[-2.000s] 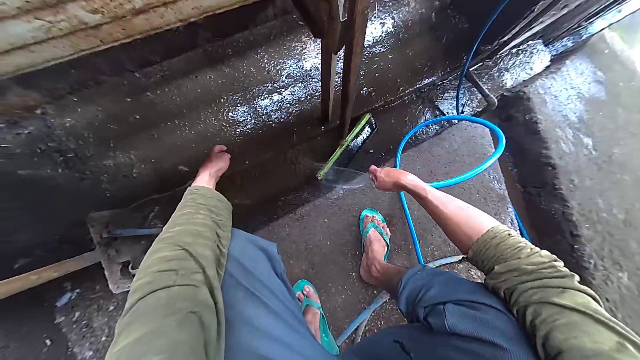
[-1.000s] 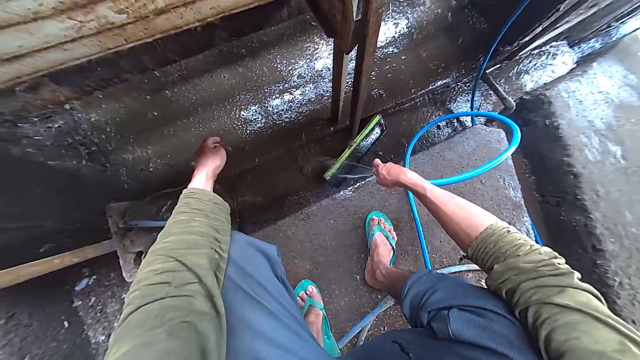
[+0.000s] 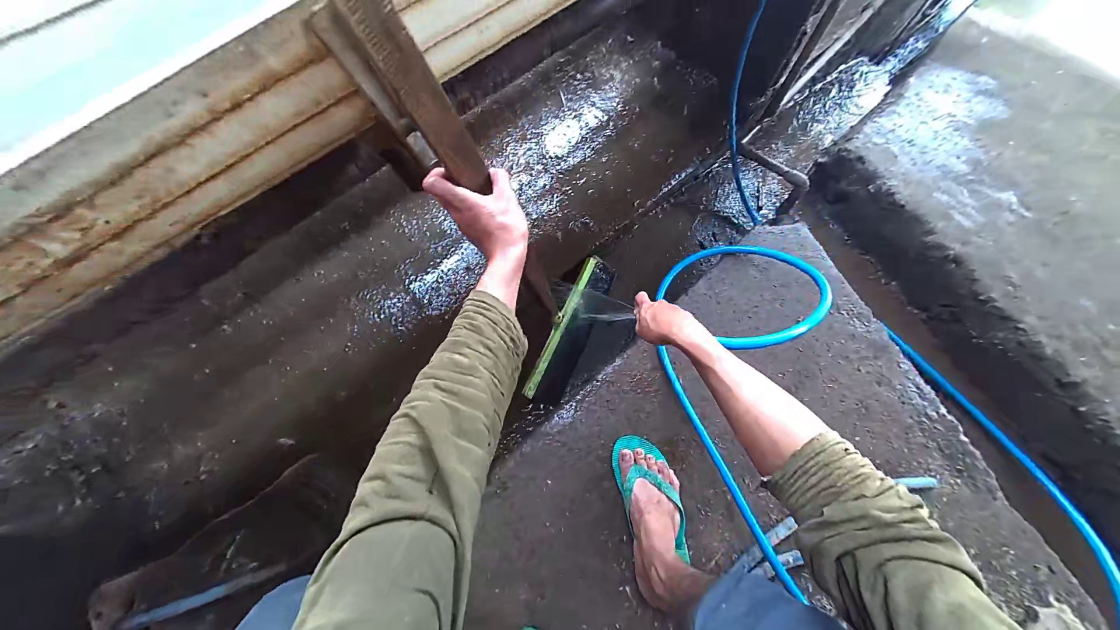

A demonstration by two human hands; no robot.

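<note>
My left hand [image 3: 486, 210] is closed around a brown wooden post [image 3: 420, 87], whose lower part runs down behind my wrist. My right hand [image 3: 662, 320] grips the end of a blue hose [image 3: 774, 339], and water sprays left from it. The spray meets a squeegee-like head [image 3: 564, 337] with a yellow-green bar and a dark blade, tilted on the wet floor at the ledge's edge. Whether the post joins that head is hard to tell, since my left arm partly hides it.
A raised concrete ledge [image 3: 560, 490] bears my sandalled foot. Beyond it lies a wet, dark channel floor [image 3: 289, 315]. A ribbed, rusty wall [image 3: 175, 166] crosses the upper left. More hose trails down a gutter at right, near a pipe [image 3: 779, 168]. A broken slab [image 3: 227, 542] lies at lower left.
My left hand, empty before, has moved up and right and taken hold of the wooden post. My right hand still sprays water at the yellow-green head. The view has shifted.
</note>
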